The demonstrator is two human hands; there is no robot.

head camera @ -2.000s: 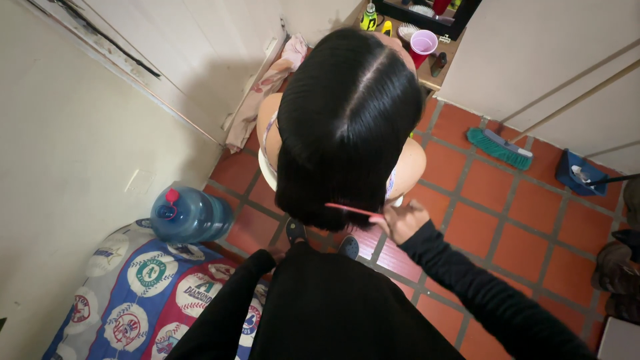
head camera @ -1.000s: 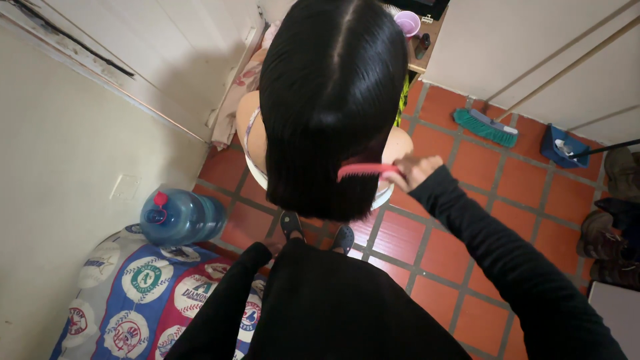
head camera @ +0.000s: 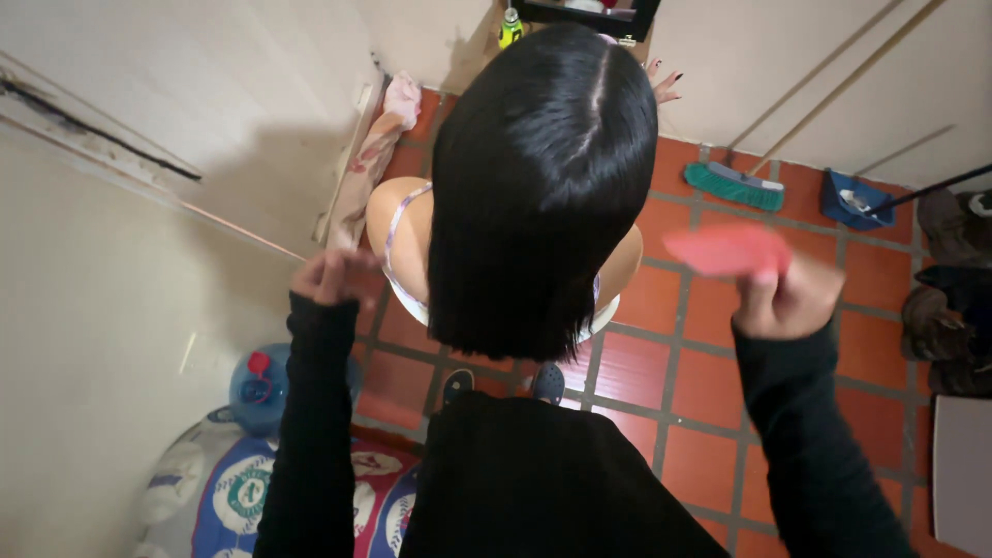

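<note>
A seated person with straight, shoulder-length black hair (head camera: 535, 186) is in front of me, back turned, the hair parted along the crown. To the right of the head, my right hand (head camera: 790, 294) grips a pinkish-red comb (head camera: 728, 248), blurred by motion and apart from the hair. My left hand (head camera: 337, 277) is raised near the person's left shoulder, its fingers partly spread and blurred, with nothing seen in it. The person's own hand shows beyond the right side of the head.
A green broom (head camera: 735, 186) and a blue dustpan (head camera: 856, 200) stand by the far wall. Shoes (head camera: 942, 322) line the right edge. A blue water jug (head camera: 260, 387) sits at lower left by a patterned cover (head camera: 232, 480). A small table (head camera: 496, 39) holds a bottle and a black-framed box.
My right hand has moved away from the hair ends to the right with the comb. My left hand has risen from low by my lap to the person's left side.
</note>
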